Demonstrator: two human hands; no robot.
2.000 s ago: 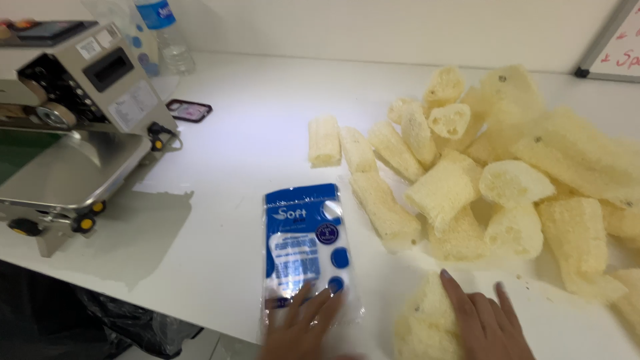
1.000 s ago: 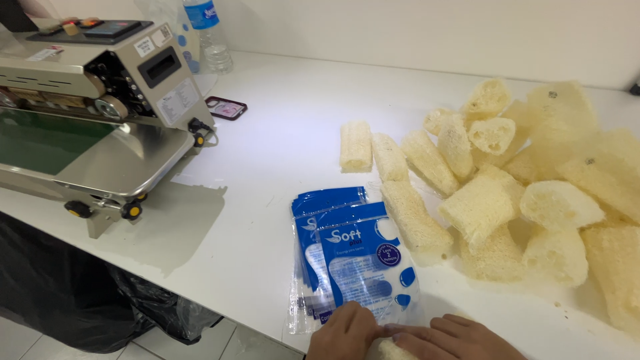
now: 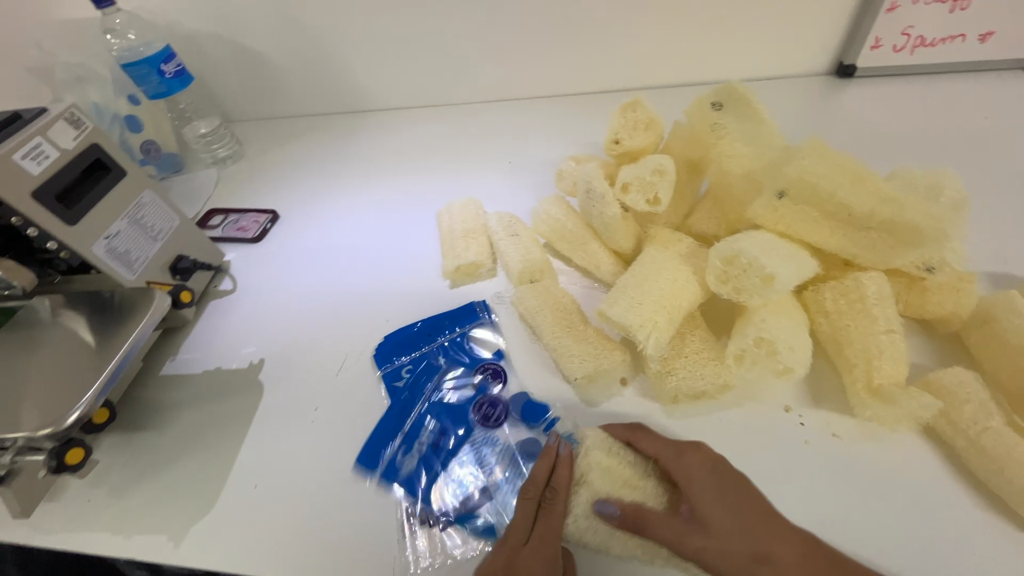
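Note:
At the lower middle, my right hand (image 3: 696, 500) grips a piece of dried loofah (image 3: 612, 500) from its right side, thumb on top and fingers over the far edge. Fingers of my left hand (image 3: 540, 504) lie straight and close together between the loofah's left side and the bags; whether they grip anything is hidden. Blue and clear plastic packaging bags (image 3: 448, 432) overlap on the white table just left of that hand, one turned on another. Beyond the hands, several loofah pieces (image 3: 656, 292) lie in a loose pile, with a short one (image 3: 466, 242) at its left end.
A metal sealing machine (image 3: 104, 216) with a steel tray (image 3: 72, 352) stands at the left. Behind it are a water bottle (image 3: 172, 88) and a clear bag (image 3: 148, 132). A phone case (image 3: 238, 225) lies beside the machine. A whiteboard (image 3: 936, 40) with red writing leans at the back right.
Two seconds ago my hands were apart, left on a bag and right at a loofah. Now they are together at the loofah piece. The bags, stacked closely a second ago, are fanned out.

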